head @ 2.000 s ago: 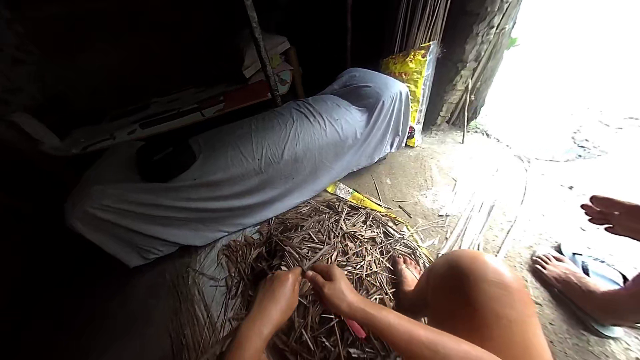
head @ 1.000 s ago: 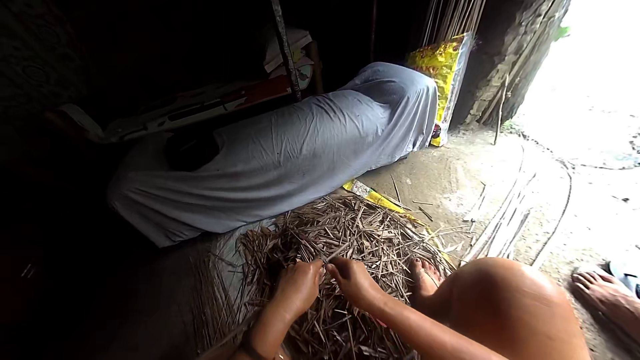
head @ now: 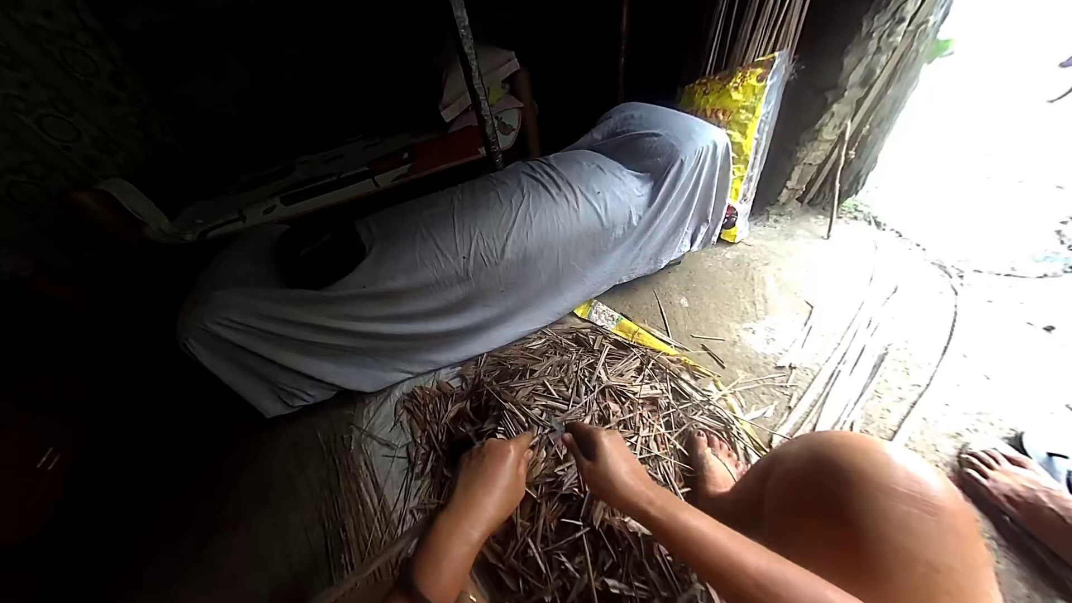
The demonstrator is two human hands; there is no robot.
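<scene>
Low in the head view, a heap of dry brown leaf strips (head: 603, 377) lies on a pale sheet (head: 389, 435). Over the heap, my left hand (head: 496, 473) has its fingers curled in, thumb toward the right. My right hand (head: 607, 465) is just beside it, thumb and finger pinched at a small thin piece (head: 554, 425) between the hands. The piece is too small and blurred to name. Whether the left fingers also grip it is not clear. Thin dry stalks (head: 356, 511) lie left of the heap.
A long form under a grey cloth (head: 502, 243) stretches behind the heap. A yellow plastic sack (head: 741, 126) stands at its right end. Long pale strips (head: 837, 377) lie on the earthen floor. Another person's foot (head: 1017, 486) is at the right edge. A pole (head: 476, 84) rises behind the cloth.
The other person's hand, in view at the right two seconds ago, is out of view. My hands have moved slightly apart. The view has shifted a little.
</scene>
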